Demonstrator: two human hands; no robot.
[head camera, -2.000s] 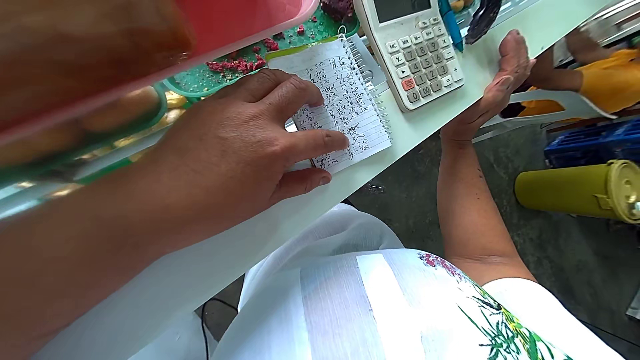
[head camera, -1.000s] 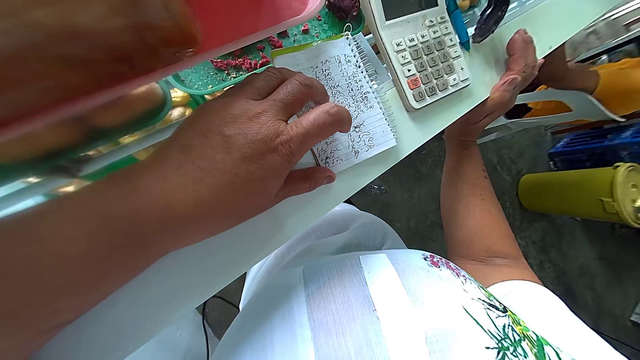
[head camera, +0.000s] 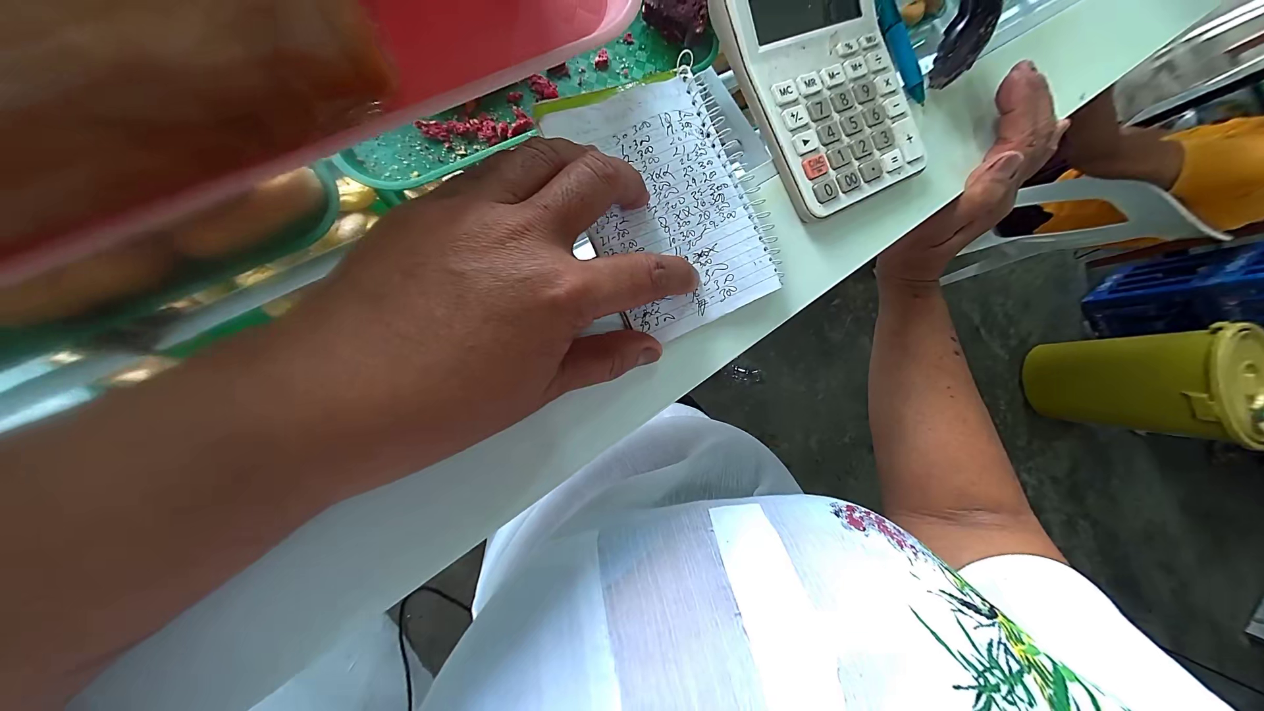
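My left hand (head camera: 538, 267) rests with spread fingers on a spiral notepad (head camera: 706, 188) with handwritten lines, its index fingertip on the lower part of the page. My right hand (head camera: 992, 163) leans at the counter's edge, fingers apart, holding nothing that I can see. Between the hands lies a white desk calculator (head camera: 834, 109), just right of the notepad. A blue pen (head camera: 901, 49) lies along the calculator's right side, and a dark glossy object (head camera: 966, 41) is beside it.
A pink-red tray (head camera: 494, 49) overhangs the upper left, above a green tray (head camera: 405, 158) with red crumbs. Beyond the white counter (head camera: 820, 262) are a white plastic chair (head camera: 1136, 212), a person in orange, a blue crate (head camera: 1175, 291) and a yellow-green lidded bin (head camera: 1126, 385).
My left index finger was lifted and bent one second ago; now it lies stretched out on the page. My right hand has stayed at the counter's edge.
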